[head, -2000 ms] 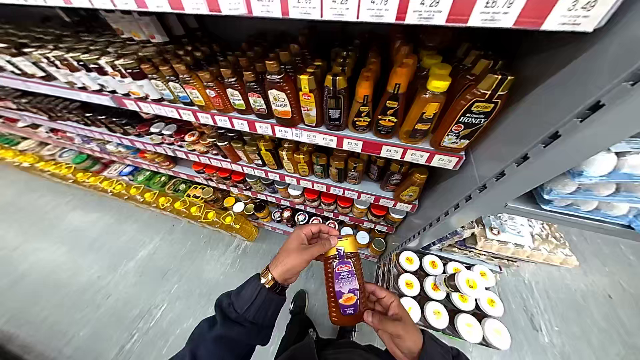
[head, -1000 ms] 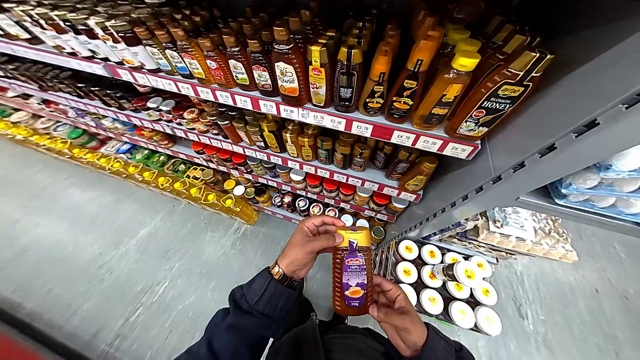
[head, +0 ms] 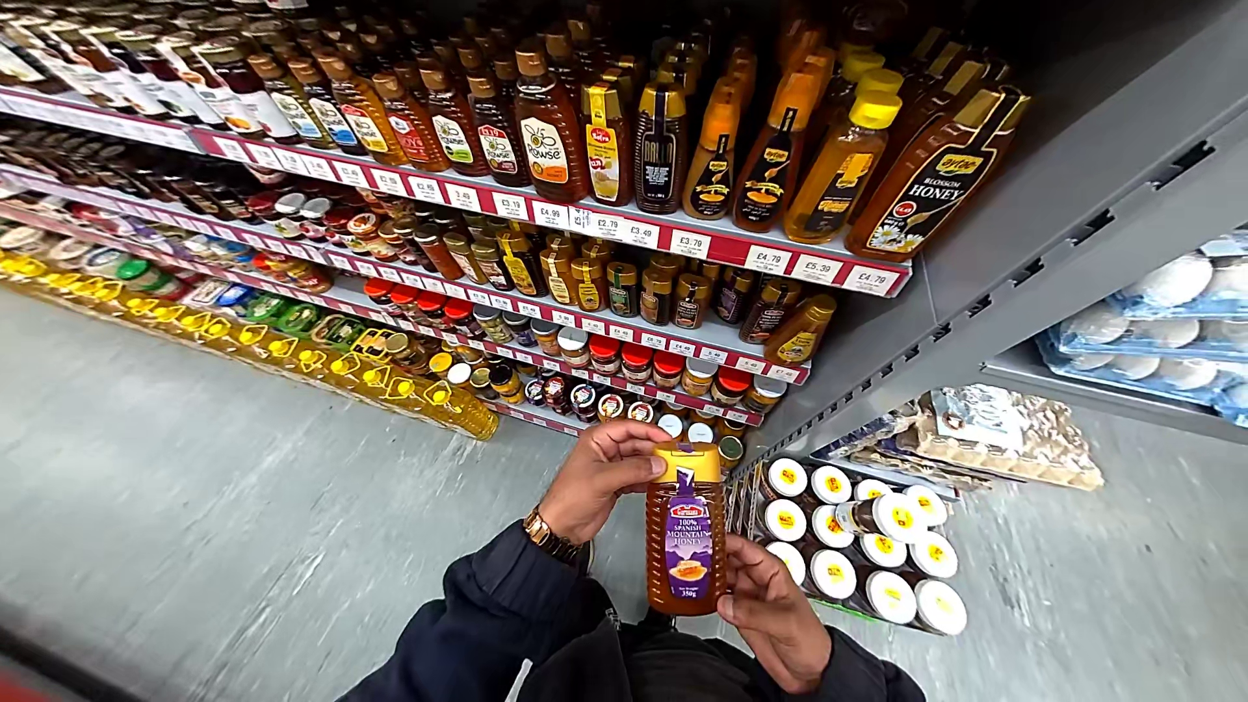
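Observation:
A honey squeeze bottle (head: 686,531) with a yellow cap and a purple label stands upright between my hands, its label towards me. My left hand (head: 597,483) grips the cap and upper left side between thumb and fingers. At the lower right side of the bottle, the thumb and fingers of my right hand (head: 775,614) hold it near the base. Beyond my hands, the top shelf carries honey bottles (head: 551,127), some with orange or yellow caps, and smaller honey bottles (head: 799,331) sit on the shelf below.
Red-edged shelves (head: 673,239) with price tickets run from the left to a grey metal shelf upright (head: 1014,283). White-lidded jars (head: 834,573) stand on the floor at right, near egg trays (head: 1048,444). Wrapped egg packs (head: 1170,331) sit farther right. Yellow oil bottles (head: 390,385) line the floor at left.
Both hands have kept hold of the honey bottle. It was tilted two seconds ago and now stands more upright, its label facing me more squarely.

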